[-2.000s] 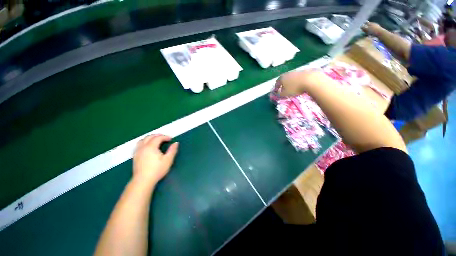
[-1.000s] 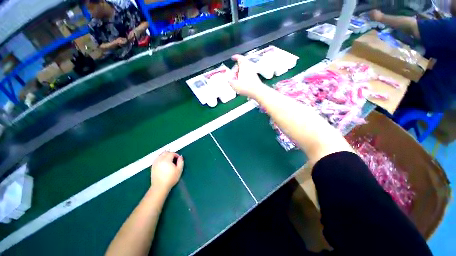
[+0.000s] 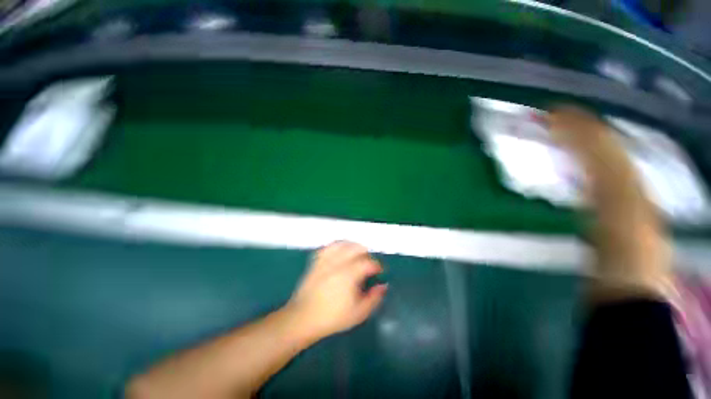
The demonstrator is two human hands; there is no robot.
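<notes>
My right hand (image 3: 581, 140) is blurred and reaches over a white blister tray (image 3: 530, 156) at the right of the green conveyor belt; I cannot tell whether it holds anything. A reddish spot shows on the tray beside its fingers. A second white tray (image 3: 666, 171) lies just right of my forearm. My left hand (image 3: 339, 288) rests by the white rail with fingers curled and parted, with nothing in it. Another white tray (image 3: 62, 128) is on the belt at the far left, its contents blurred.
The white rail (image 3: 296, 231) runs across between the conveyor belt (image 3: 296, 167) and the green bench top (image 3: 179, 304). Part of the pile of bagged pink parts (image 3: 695, 312) shows at the right edge. A grey strip (image 3: 312, 54) borders the belt's far side.
The view has swung left, so the trays and pink pile stand further right and the left tray shows more fully. My right hand is still over the nearer right tray; my left stays by the rail.
</notes>
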